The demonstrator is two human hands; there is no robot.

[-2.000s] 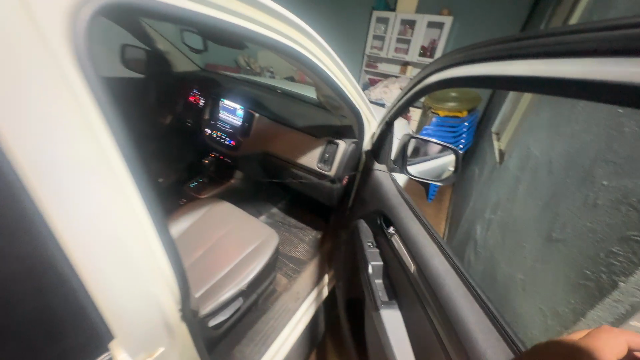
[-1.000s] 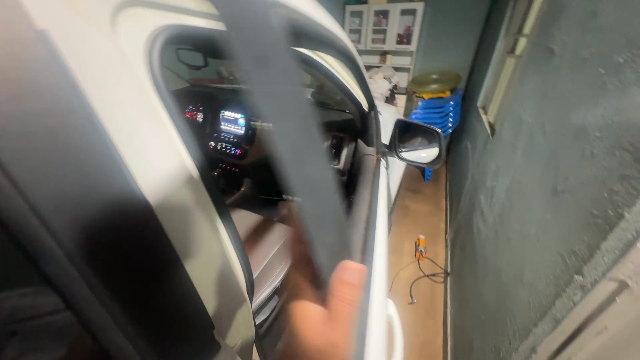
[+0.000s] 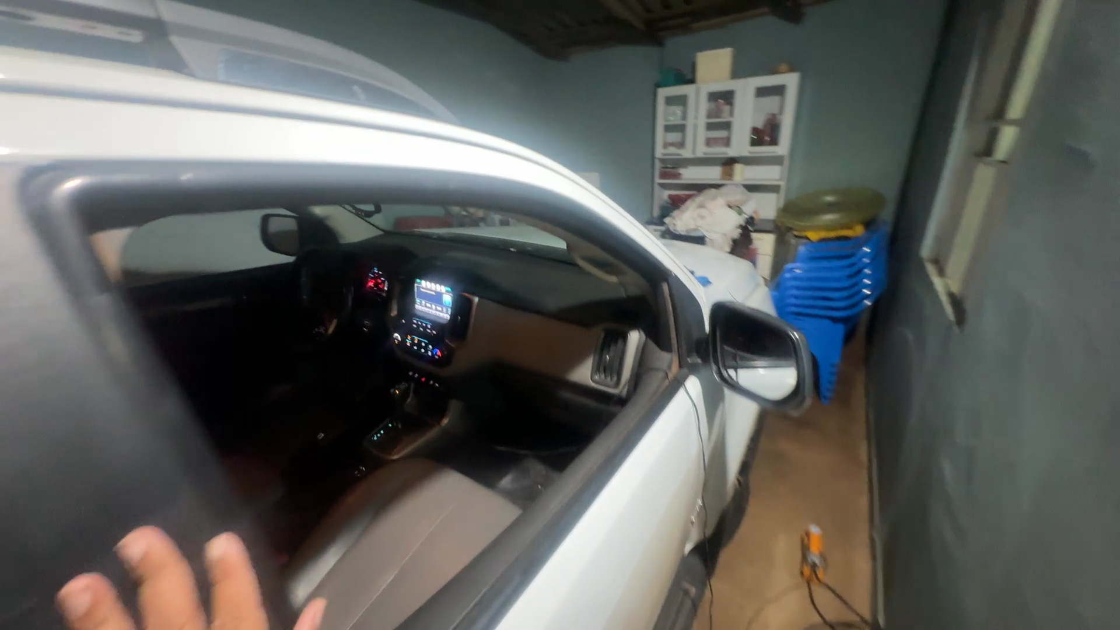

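Observation:
One hand of mine, its fingers spread and holding nothing, shows at the lower left; it looks like my left hand (image 3: 188, 591), seen from the back. It lies against or just before the dark rear pillar of a white car's front door (image 3: 577, 534); whether it touches cannot be told. My right hand is out of view. The door stands against the car body with its window down. Through the opening appear a grey seat (image 3: 420, 534), a lit dashboard screen (image 3: 433, 300) and an air vent (image 3: 610, 357). A side mirror (image 3: 759, 354) juts out at the door's front corner.
A narrow tiled or smooth floor strip (image 3: 779, 464) runs between the car and a dark green wall (image 3: 1006, 420). An orange tool or device (image 3: 814, 551) with a black cable lies there. Farther on are stacked blue plastic chairs (image 3: 822, 289) and a white cabinet (image 3: 726, 162). A thin cable hangs down the door.
The car door stood wide open two seconds ago and has swung shut. A hand was near the door frame at the middle one second ago; a hand now shows at the lower left.

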